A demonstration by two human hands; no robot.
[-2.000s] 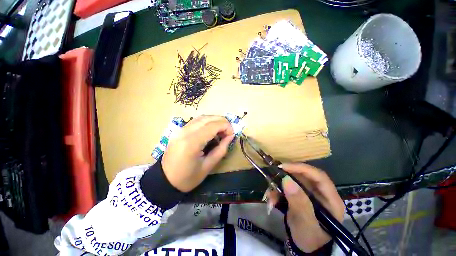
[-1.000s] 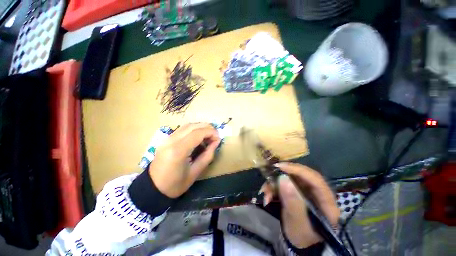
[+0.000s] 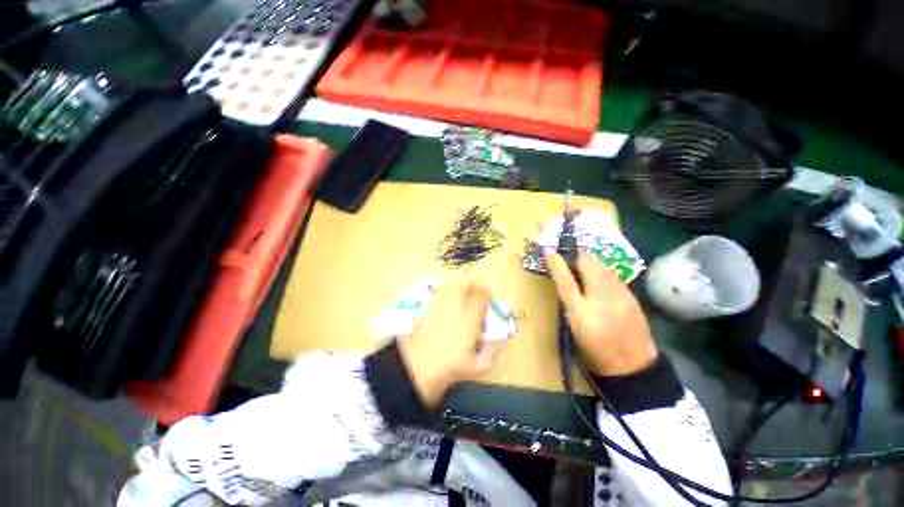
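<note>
My left hand (image 3: 452,342) is closed on a small circuit board (image 3: 499,321) over the front of the cardboard mat (image 3: 347,267). Another whitish-green board (image 3: 408,302) lies just left of that hand. My right hand (image 3: 607,315) holds the soldering iron (image 3: 568,238), its tip pointing away from me and up, beside the board stack (image 3: 617,255), which it partly covers. The black cable runs down from the iron. A loose pile of thin dark leaded pieces (image 3: 470,238) lies mid-mat. The picture is somewhat blurred.
A phone (image 3: 364,165), a spare board group (image 3: 478,155) and a red parts tray (image 3: 476,74) lie behind the mat. Black board trays (image 3: 149,213) stand left, over a red edge (image 3: 260,238). The waste cup (image 3: 729,282), round fan (image 3: 691,163) and soldering station (image 3: 808,307) are at right.
The view has shifted, showing more of the bench's back. My right hand has moved forward with the iron, from near the left hand to the board stack. My left hand still holds its board.
</note>
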